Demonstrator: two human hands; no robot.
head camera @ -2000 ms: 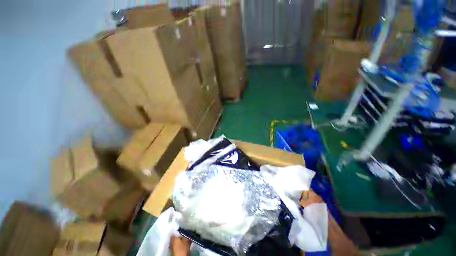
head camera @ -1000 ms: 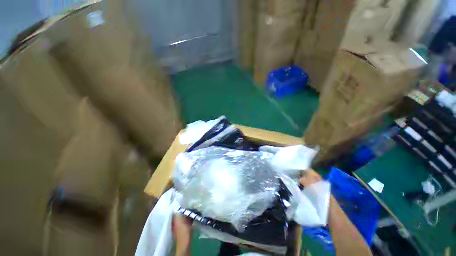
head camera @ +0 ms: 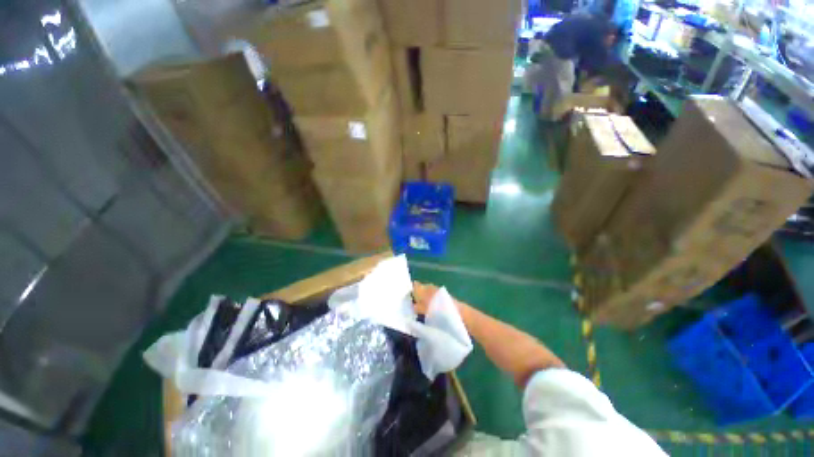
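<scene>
An open brown carton [head camera: 462, 403] is held in front of me at the bottom left of the view. Crinkled clear plastic [head camera: 353, 357] lies on top of its contents, with a bright glare on it. Glossy black plastic [head camera: 406, 393] shows beside and under it. White foam sheets [head camera: 446, 332] hang over the carton's edges. My right hand [head camera: 427, 296] grips the carton's far right side, partly covered by the white foam. My left hand is not in the picture.
Tall stacks of brown cartons [head camera: 344, 134] stand ahead beside grey curtain-like panels [head camera: 80, 232]. A blue crate [head camera: 422, 219] sits on the green floor. More cartons [head camera: 696, 214] and blue plastic bins [head camera: 736, 357] stand at the right, near yellow-black floor tape [head camera: 587, 335]. A person [head camera: 580, 45] is beyond.
The view has swung to the right, bringing the aisle, the person and the blue crate more into sight. The carton now sits lower left in view. My left hand has left the picture.
</scene>
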